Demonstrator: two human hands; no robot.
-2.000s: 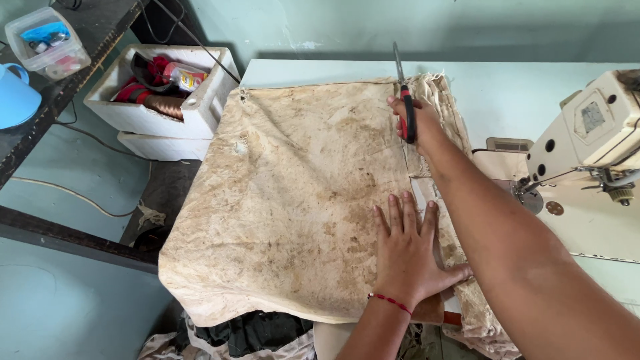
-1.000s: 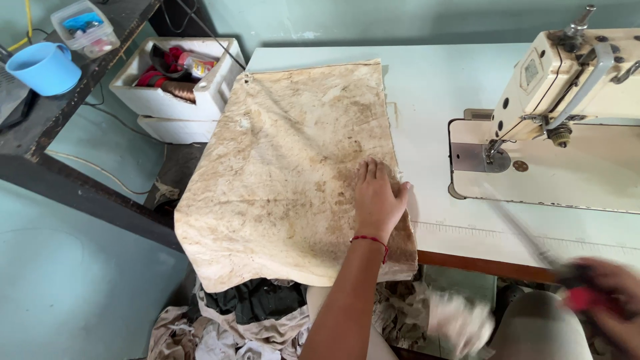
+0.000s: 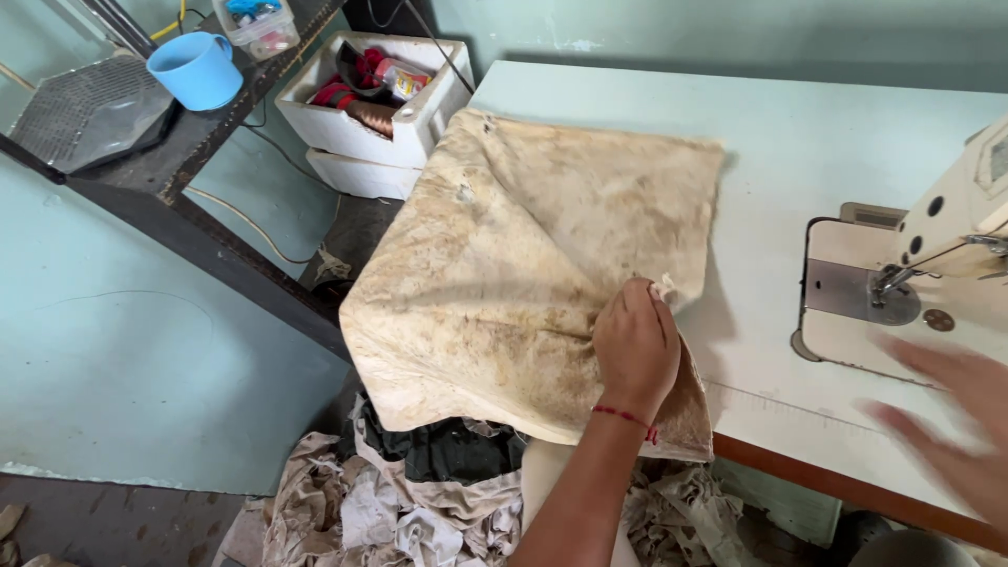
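A stained beige cloth (image 3: 504, 268) lies over the left part of the pale sewing table and hangs past its front edge. My left hand (image 3: 638, 339), with a red string bracelet at the wrist, grips the cloth near its right edge and bunches it into folds. My right hand (image 3: 945, 417) is blurred at the right edge of the view, above the table in front of the sewing machine (image 3: 961, 205). Its fingers are apart and nothing shows in them. The scissors are not in view.
Left of the table, a white foam box (image 3: 425, 126) holds a thread spool and a bottle. A dark shelf (image 3: 185, 169) carries a blue mug (image 3: 197, 71) and a plastic tub (image 3: 264, 31). Crumpled cloth scraps (image 3: 378, 504) are heaped below the table's front edge. A ruler scale marks the tabletop.
My right hand, holding red-and-black scissors in both earlier frames, is now without them. My left hand, lying flat on the cloth before, has closed on it. The trimmed strip beside the cloth is gone.
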